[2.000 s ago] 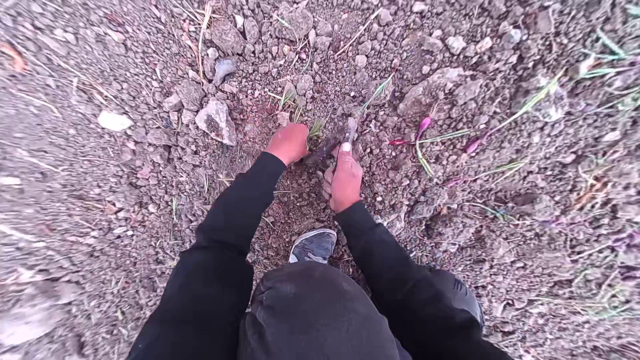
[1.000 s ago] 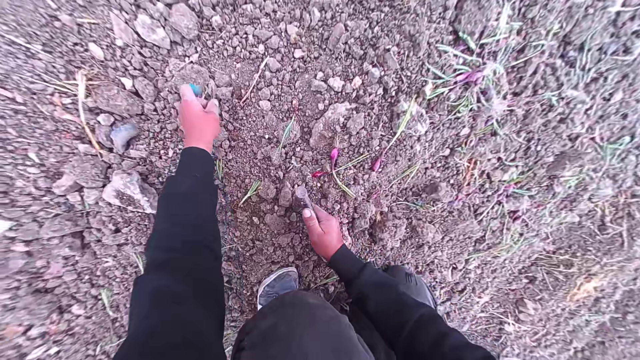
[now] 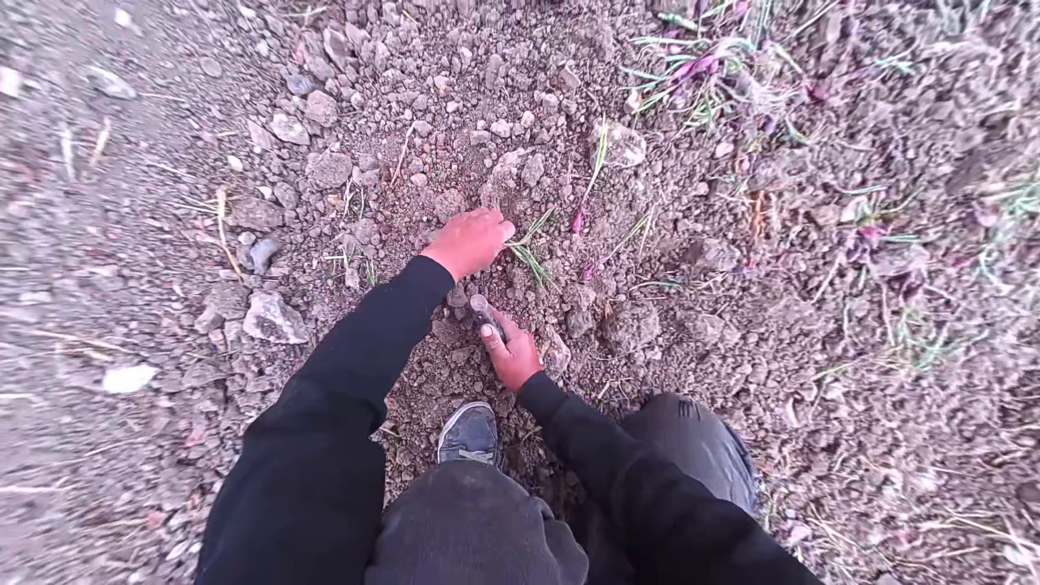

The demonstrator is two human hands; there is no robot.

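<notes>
My left hand (image 3: 471, 242) is just above the soil, its fingertips at a small plant with green leaves (image 3: 530, 258); the fingers look closed, and whether they grip the plant is unclear. Below it and a little to the right, my right hand (image 3: 514, 355) is closed around a short tool handle (image 3: 481, 309), whose far part is hidden. A red onion with a long green stalk (image 3: 578, 220) lies on the soil right of my left hand. A pile of red onions with leaves (image 3: 705, 67) lies farther off at the upper right.
Cloddy, stony soil (image 3: 406, 195) surrounds my hands. A pale stone (image 3: 274, 318) and a dry stalk (image 3: 222, 219) are at the left. My shoe (image 3: 469, 435) stands just below my hands. More onions with leaves (image 3: 873, 234) are scattered at the right.
My left hand has come back from the far left, where it held something blue-green, to near my right hand. The right hand still holds the tool.
</notes>
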